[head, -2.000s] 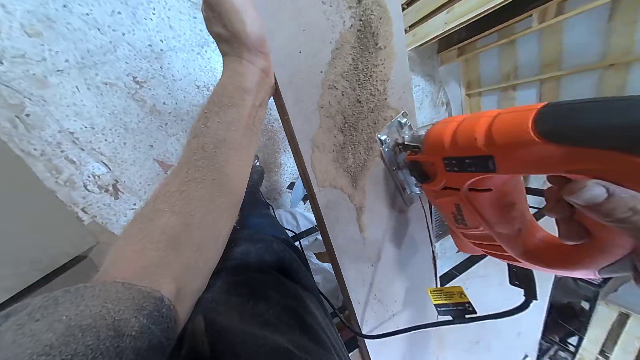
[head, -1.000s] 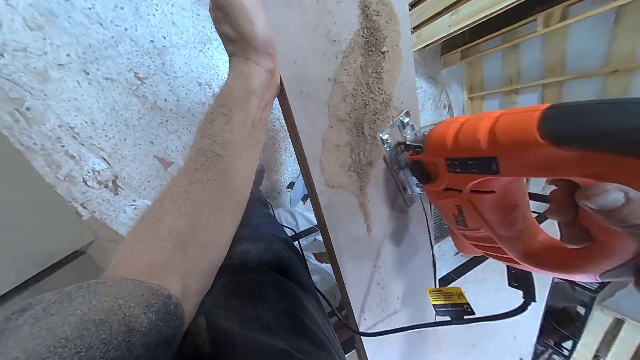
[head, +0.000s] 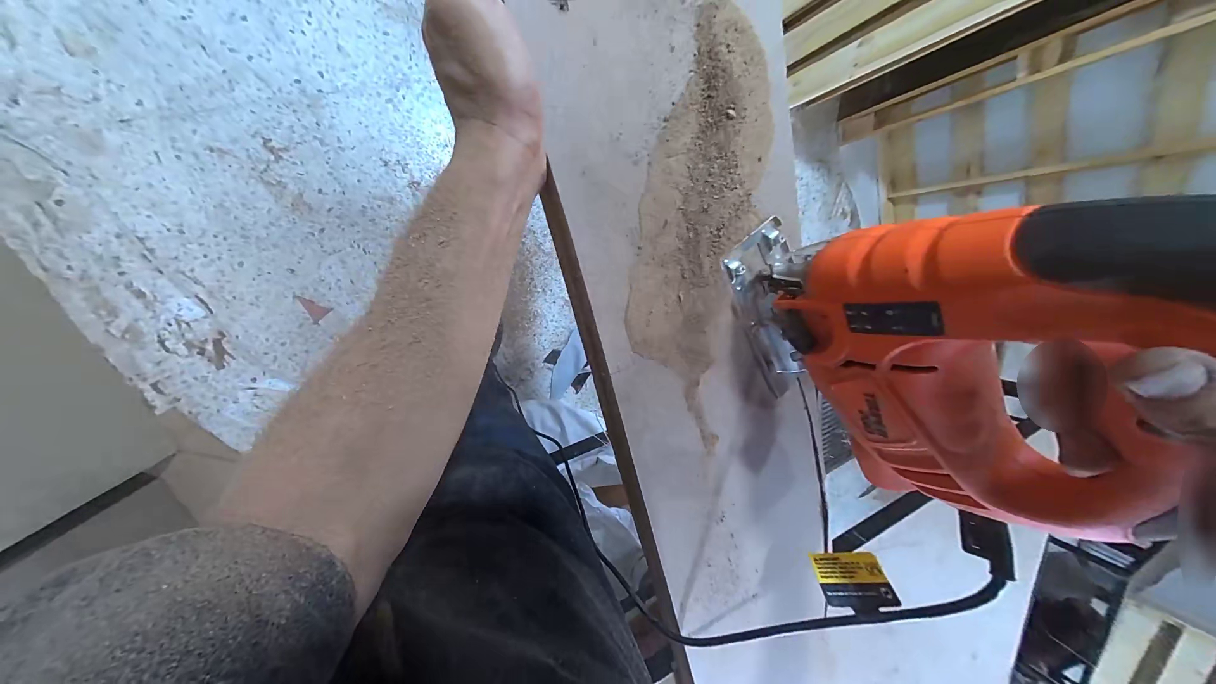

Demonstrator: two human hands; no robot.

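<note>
My right hand [head: 1121, 399] is closed on the handle of an orange and black corded jigsaw [head: 912, 361] at the right. The jigsaw's metal shoe [head: 765, 304] rests on a pale board [head: 655, 532], beside a cut line that runs down toward the lower edge. The blade is hidden. Sawdust [head: 712, 161] lies in a long brown patch left of the shoe. My left hand [head: 484, 71] is at the board's left edge near the top of the view; its fingers are cut off by the frame, so its hold cannot be told.
The black power cord [head: 788, 629], with a yellow and black warning tag [head: 853, 579], crosses the board's lower part and loops by my leg. Speckled flooring [head: 237, 171] lies at the left. Wooden slats [head: 883, 38] stand at the upper right. Dark bars and white cloth [head: 570, 442] show below the board.
The sawdust patch has spread and changed shape, with its lower tip further down the board than two seconds ago. Both hands and the jigsaw look nearly unmoved.
</note>
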